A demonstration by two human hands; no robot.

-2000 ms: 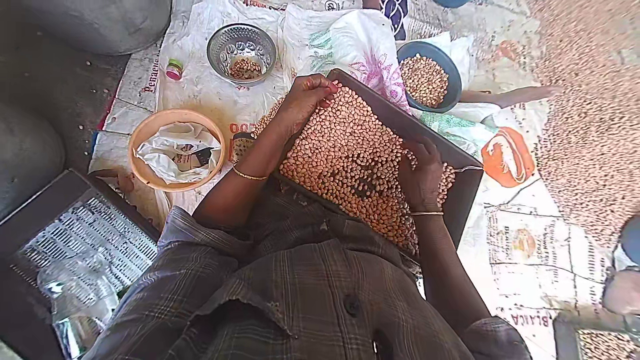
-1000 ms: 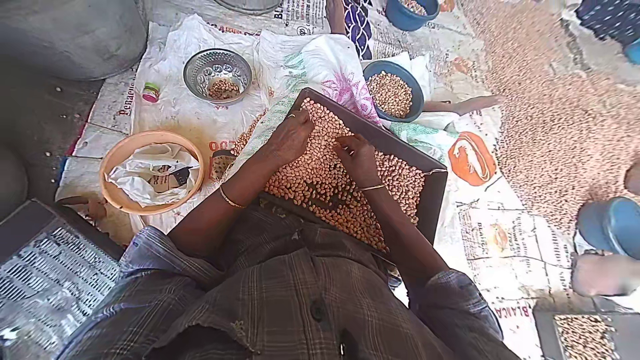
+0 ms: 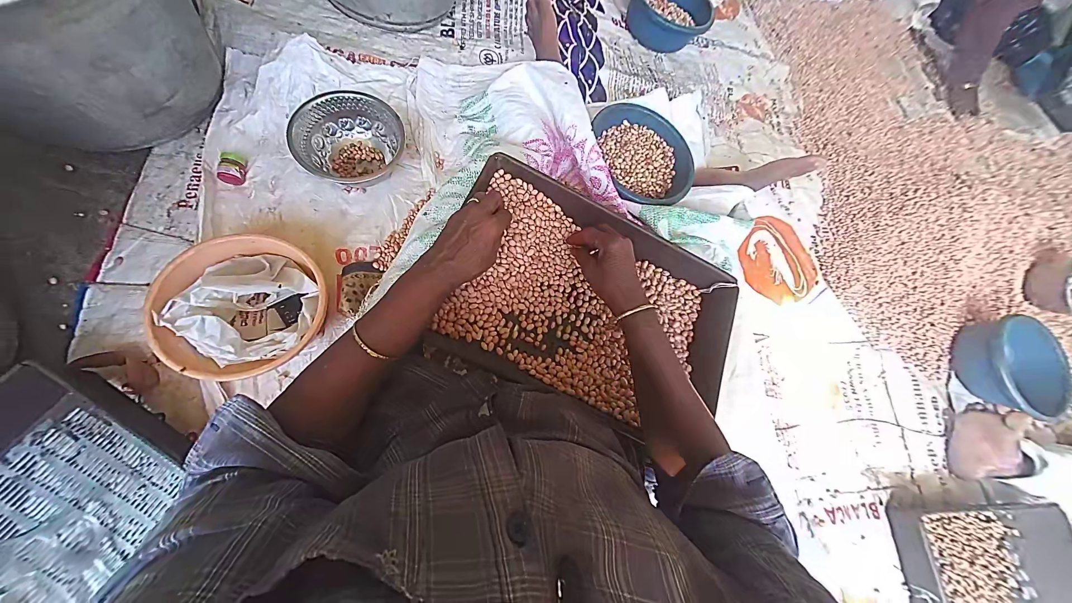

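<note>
A dark rectangular tray (image 3: pixel 722 335) lies tilted across my lap, spread with small pinkish-brown nuts or beans (image 3: pixel 536 251). Dark tray bottom shows through where they lie thin, near the middle. My left hand (image 3: pixel 473 234) rests over the upper left of the nuts with its fingers bent down; whether it pinches any is hidden. To its right, my right hand (image 3: pixel 605 261) is above the nuts, thumb and fingertips drawn together, and what is between them is too small to tell. Both wrists wear a thin bangle.
Beyond the tray stand a metal bowl (image 3: pixel 303 138) and a blue bowl (image 3: pixel 682 159) of nuts. An orange basin (image 3: pixel 155 314) with a white bag sits at left. Nuts cover the floor (image 3: pixel 888 218) at right, near a blue bucket (image 3: pixel 997 360) and a person's hand (image 3: pixel 984 444).
Since two seconds ago my right hand has moved from the tray's right part towards its middle, nearer my left hand. The blue bucket at right has come further into view as the view shifted.
</note>
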